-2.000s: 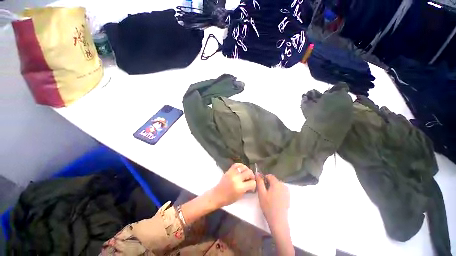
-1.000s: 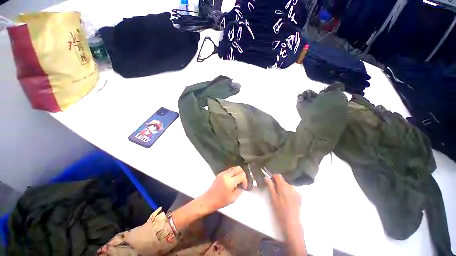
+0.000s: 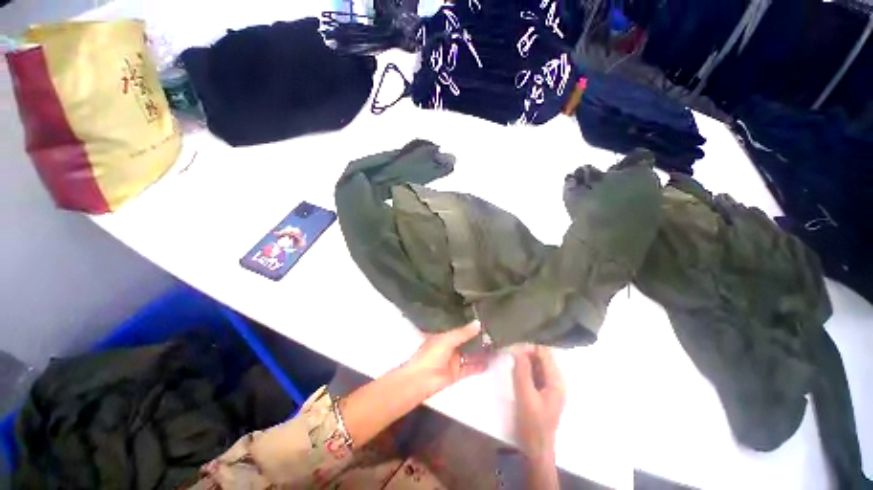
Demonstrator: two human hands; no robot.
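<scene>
An olive-green garment (image 3: 517, 258) lies crumpled on the white table, its lower edge near the table's front. My left hand (image 3: 447, 356) pinches this edge beside a small pale, shiny strip, perhaps the zip end. My right hand (image 3: 538, 390) is just right of it, slightly blurred, with curled fingers near the cloth. The thread snips seen in it before are hidden now; none lie on the table.
A second green garment (image 3: 732, 306) lies right. A phone (image 3: 288, 240) lies left. A tote bag (image 3: 100, 115), black cloth (image 3: 278, 81), navy stack with white cords (image 3: 493, 62) and folded dark garments (image 3: 637, 120) stand behind. A blue bin (image 3: 254, 345) holds dark cloth below.
My left hand has turned more open, with its thumb along the cloth edge. My right hand has drawn slightly down, and the snips' tips no longer show. The whole view has shifted slightly.
</scene>
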